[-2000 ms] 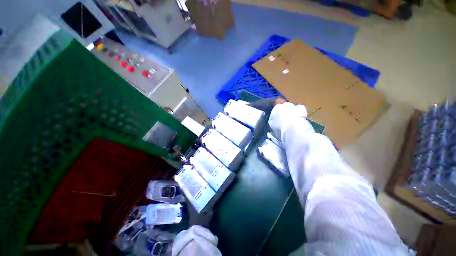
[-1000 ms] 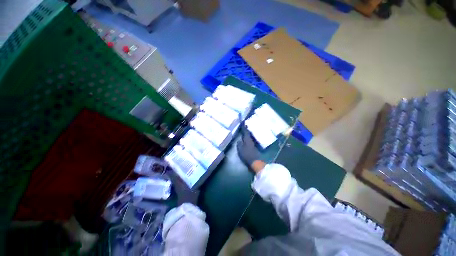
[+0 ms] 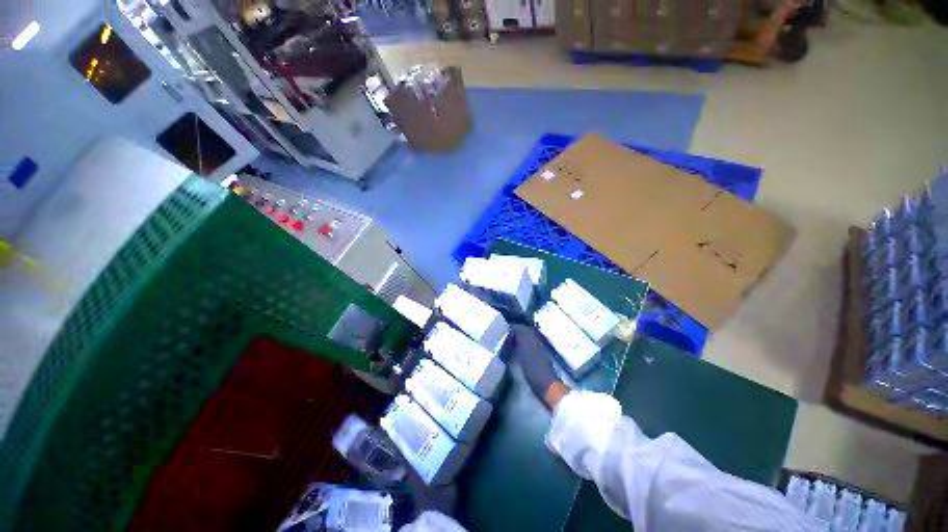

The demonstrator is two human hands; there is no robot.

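Observation:
White and pale blue shrink-wrapped packs [image 3: 447, 400] stand in a slanting row on the green bench [image 3: 520, 447]. At its far end, packs [image 3: 499, 278] sit turned at a different angle. Two more packs [image 3: 577, 324] stand side by side to the right. My right hand [image 3: 535, 364], in a dark grey glove, is between the row and this pair; its fingertips are by the row, their grip unclear. My left hand [image 3: 429, 497] is low by the nearest pack, mostly hidden by sleeve and frame edge. Loose packs [image 3: 364, 449] lie at the tunnel outlet.
The green perforated tunnel housing [image 3: 198, 281] and red-brown curtain [image 3: 229, 416] are left. A lower green table [image 3: 696, 416] adjoins the bench at right. Cardboard [image 3: 655, 229] lies on a blue pallet [image 3: 499, 223] beyond. Cartons of packs [image 3: 904, 312] stand at right.
My right hand has moved from the far end back to between the row and the pair. The pair now stands near the bench's right edge, and the row's far packs have turned. The view has tilted up.

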